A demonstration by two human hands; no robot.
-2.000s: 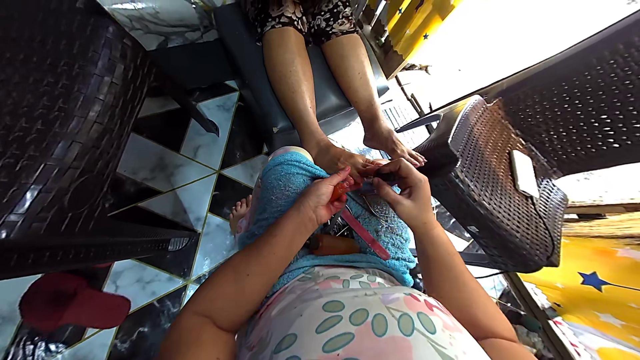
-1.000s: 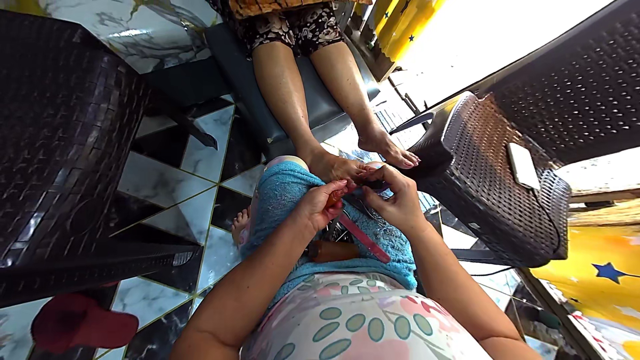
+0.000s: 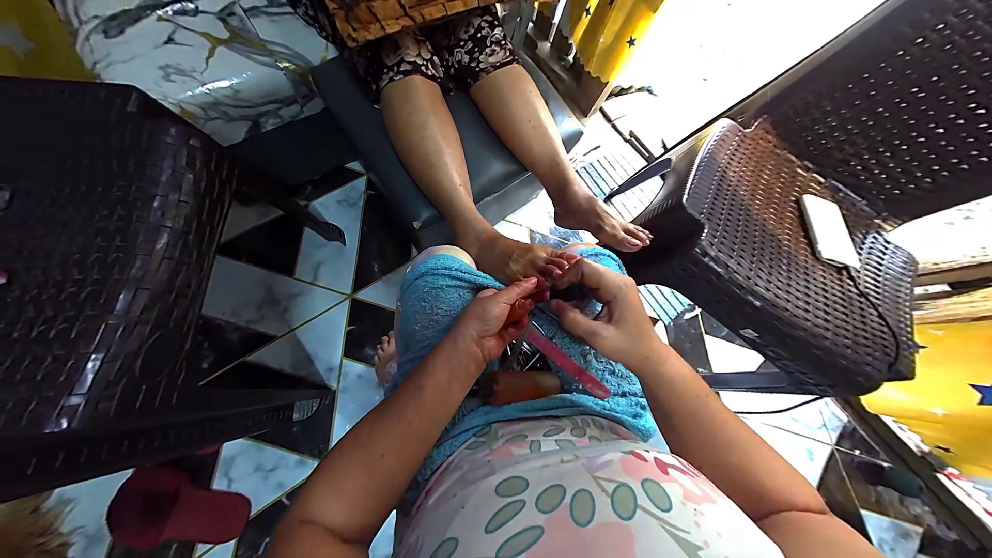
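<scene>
Another person's foot (image 3: pixel 515 260) rests on the blue towel (image 3: pixel 442 298) over my lap, its toes between my hands. My left hand (image 3: pixel 500 314), with red stains on its fingers, is curled just below the toes; a pink nail file (image 3: pixel 570 364) sticks out beneath it. At the toes, my right hand (image 3: pixel 608 310) pinches a small dark item that is too hidden to name. An orange-brown bottle (image 3: pixel 519 387) lies on the towel, close to some metal tools (image 3: pixel 527 356). The person's other foot (image 3: pixel 608 223) is beside the right chair.
A dark woven plastic chair (image 3: pixel 775 232) at the right holds a white device (image 3: pixel 829 231) with a cable. Another dark chair (image 3: pixel 108 232) stands at the left. A red cap (image 3: pixel 174 508) lies on the tiled floor. The other person's legs extend over a grey padded seat (image 3: pixel 341 101).
</scene>
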